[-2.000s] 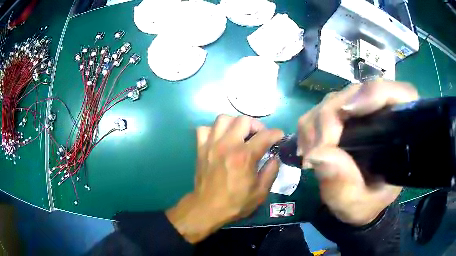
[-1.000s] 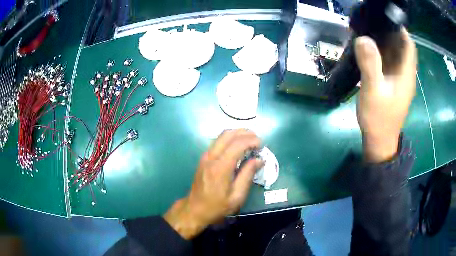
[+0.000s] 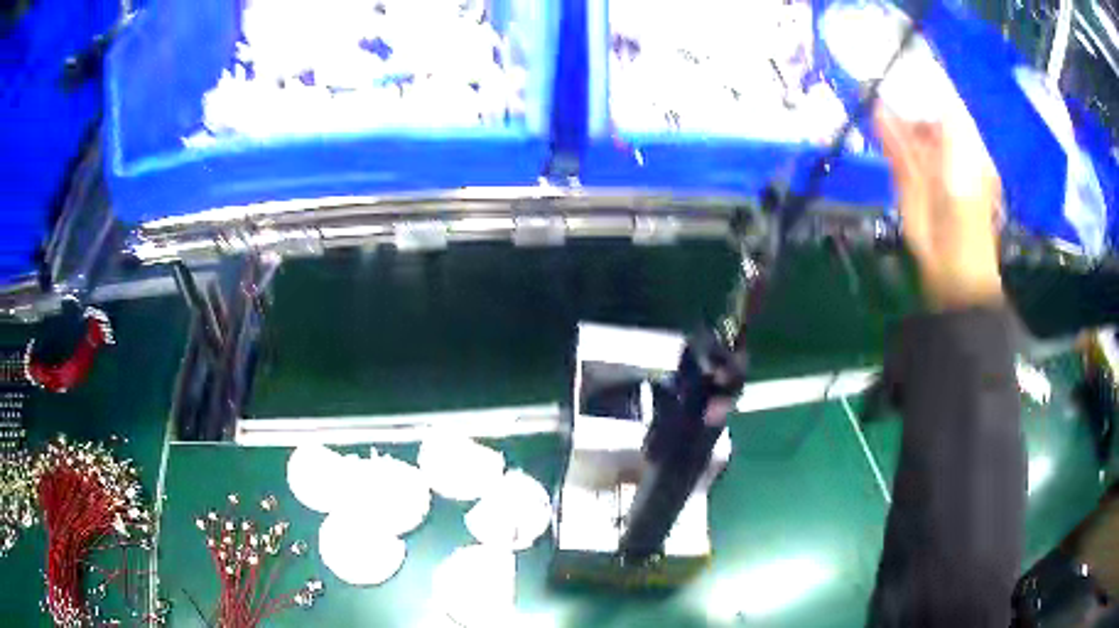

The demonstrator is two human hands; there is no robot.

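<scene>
My right hand [image 3: 942,196] is raised at the far right, over the edge of a blue bin [image 3: 785,166]; its fingertips are washed out by glare, so I cannot tell whether it holds anything. My left hand is out of the picture. The black electric screwdriver [image 3: 675,472] rests, tip down, at the silver-white screw feeder [image 3: 632,350]. Several white plastic housings [image 3: 362,548] lie on the green table, left of the feeder. Red lead wires with small silver components [image 3: 246,577] lie farther left, partly cut off by the lower edge.
A larger red wire bundle [image 3: 71,509] lies at far left, with a short curved red bunch [image 3: 74,356] behind it. Blue bins of white parts stand above a metal rail [image 3: 417,233]. A dark cord crosses between the driver and the bins. An unclear brownish shape is at lower right.
The view has tilted up to the bins. My right hand has let go of the screwdriver and moved up to the bins. My left hand and the housing at it have left the picture.
</scene>
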